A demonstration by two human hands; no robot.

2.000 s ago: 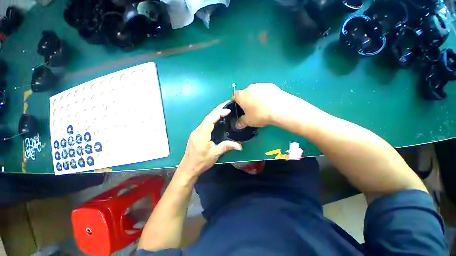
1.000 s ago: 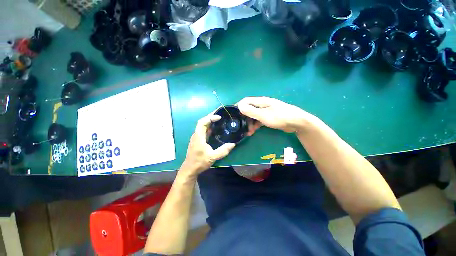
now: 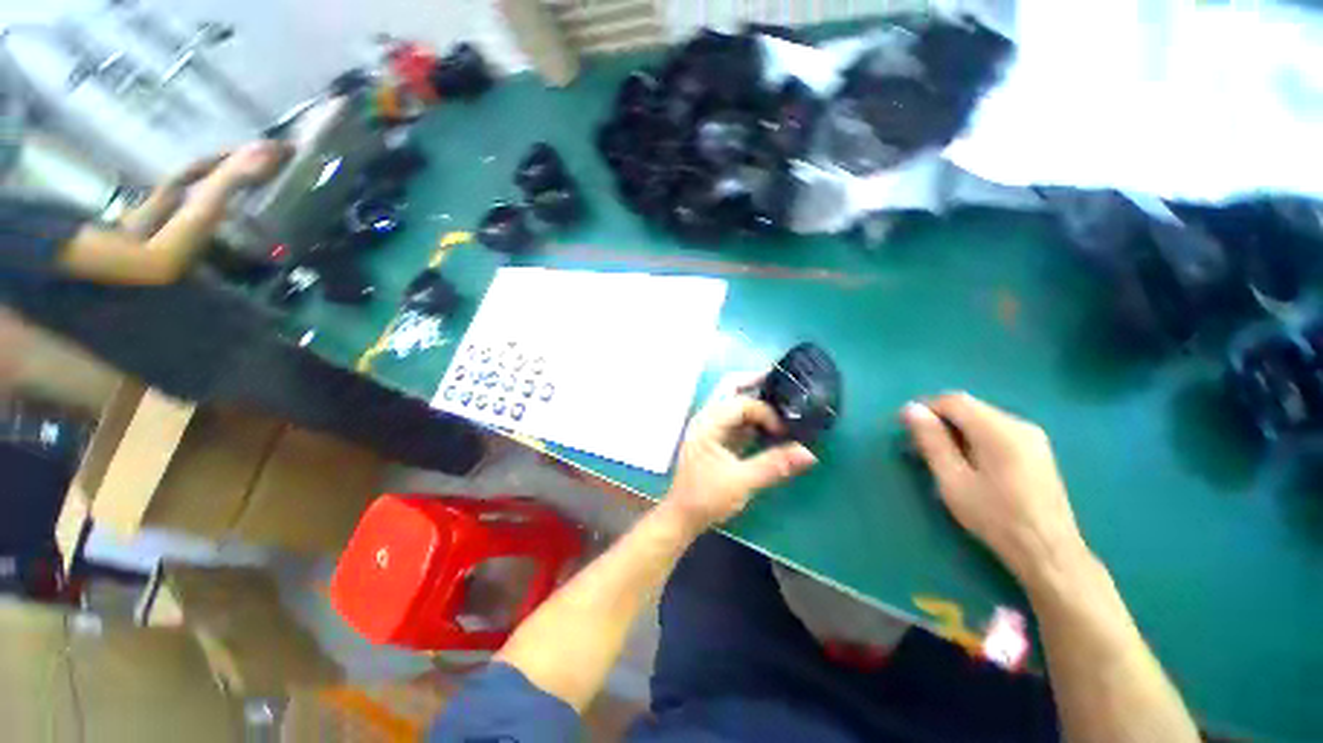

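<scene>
My left hand (image 3: 730,462) holds a black cup housing (image 3: 802,392) just right of the tray, the housing tilted on its side with fingers and thumb at its near edge. My right hand (image 3: 991,472) is off the housing, over the bench to its right, fingers curled; whether something small is between thumb and forefinger cannot be told. The white parts tray (image 3: 610,327) lies left of my left hand, with several dark round inserts (image 3: 498,380) in rows at its near left end. The frame is blurred.
Black housings stand beyond the tray (image 3: 507,225), with a large heap (image 3: 697,138) and wrapping (image 3: 871,189) at the back. More housings (image 3: 1277,380) lie at right. Pale rings (image 3: 418,335) lie left of the tray. Another person's arm (image 3: 153,247) is at left. A red stool (image 3: 457,566) stands below.
The view has swung left. My right hand has let go of the housing and moved away to the right. My left hand still holds the housing, now tipped on its side.
</scene>
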